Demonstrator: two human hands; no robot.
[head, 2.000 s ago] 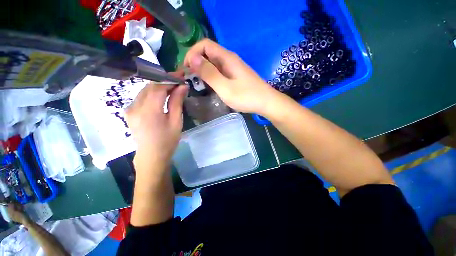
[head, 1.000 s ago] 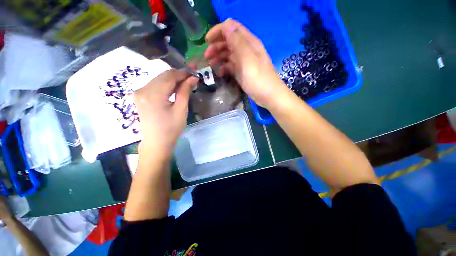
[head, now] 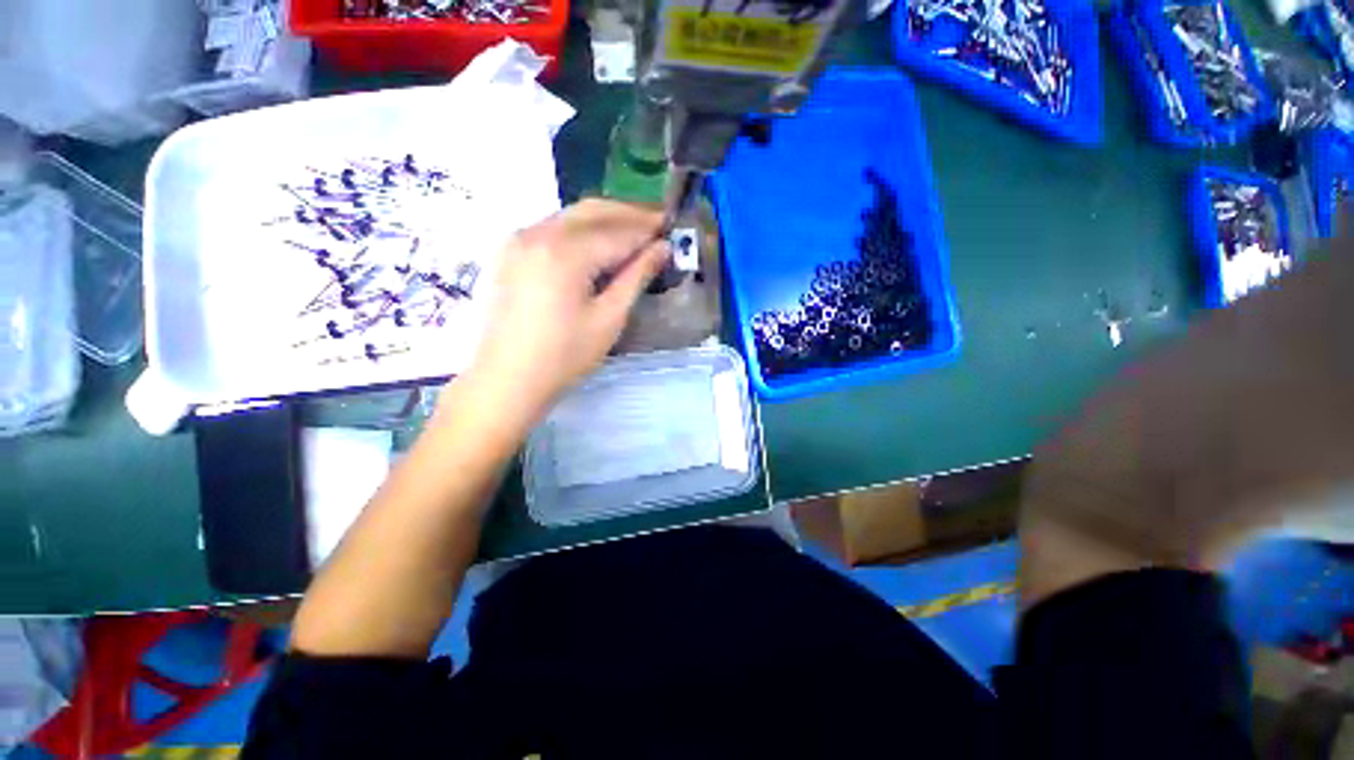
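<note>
My left hand (head: 572, 290) is at the small silver fixture (head: 685, 250) under the steel ram (head: 683, 190). Its thumb and fingers are close together there; whether they hold a pin is hidden. The fixture stands on the grey-brown base plate (head: 676, 319). The clear box (head: 646, 499) lies nearest my body, with pale thin pins in it. The blue bin (head: 809, 141) right of the press holds many dark rings. My right forearm is large and blurred at the right edge; the hand is out of the picture.
The white tray (head: 201, 238) at left holds pin-and-ring assemblies. A black pad (head: 250, 498) with white paper (head: 345, 483) lies below it. A red bin (head: 431, 48) stands behind the tray. Small blue bins (head: 1091, 97) with silver parts stand at far right. Clear boxes (head: 30, 319) are far left.
My right hand has left the fixture and gone out at the right. My left hand remains at the fixture. The view has turned, showing more bins at the right.
</note>
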